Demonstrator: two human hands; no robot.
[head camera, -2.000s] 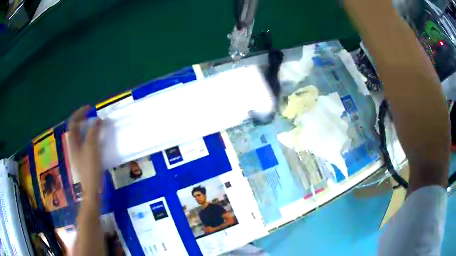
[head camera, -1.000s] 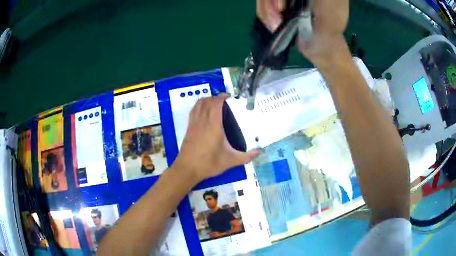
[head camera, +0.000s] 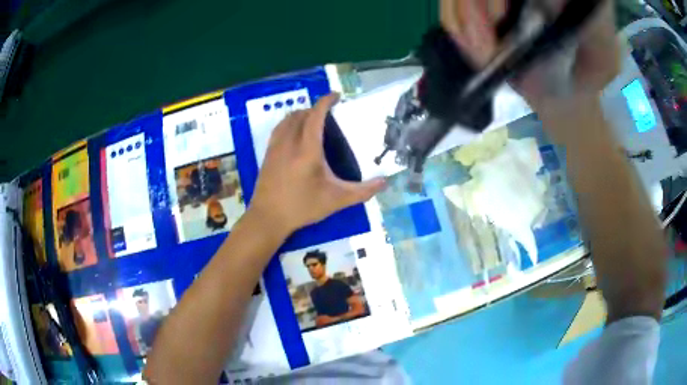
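A white appliance housing (head camera: 367, 129) lies on the bench with its dark end cap (head camera: 341, 153) towards the left. My left hand (head camera: 300, 171) grips this end, thumb on the near edge and fingers on the far edge. My right hand (head camera: 554, 56) holds a blurred black electric screwdriver (head camera: 463, 98) at the upper right, tilted over the housing. The screwdriver's metal nose (head camera: 410, 147) points down near the housing's near edge; I cannot tell whether it touches. The driver and my right hand hide much of the housing.
Printed sheets (head camera: 203, 259) cover the bench. A white and cream crumpled heap (head camera: 503, 188) lies right of centre. A pale screw feeder (head camera: 654, 139) with a lit blue screen stands at the right. The green belt (head camera: 188, 45) runs behind the bench. A white unit (head camera: 13, 286) stands at the far left.
The housing has been turned, its dark cap now left. My left hand moved from the far left to that cap. My right hand has taken hold of the screwdriver, which has since shifted right and tilted more.
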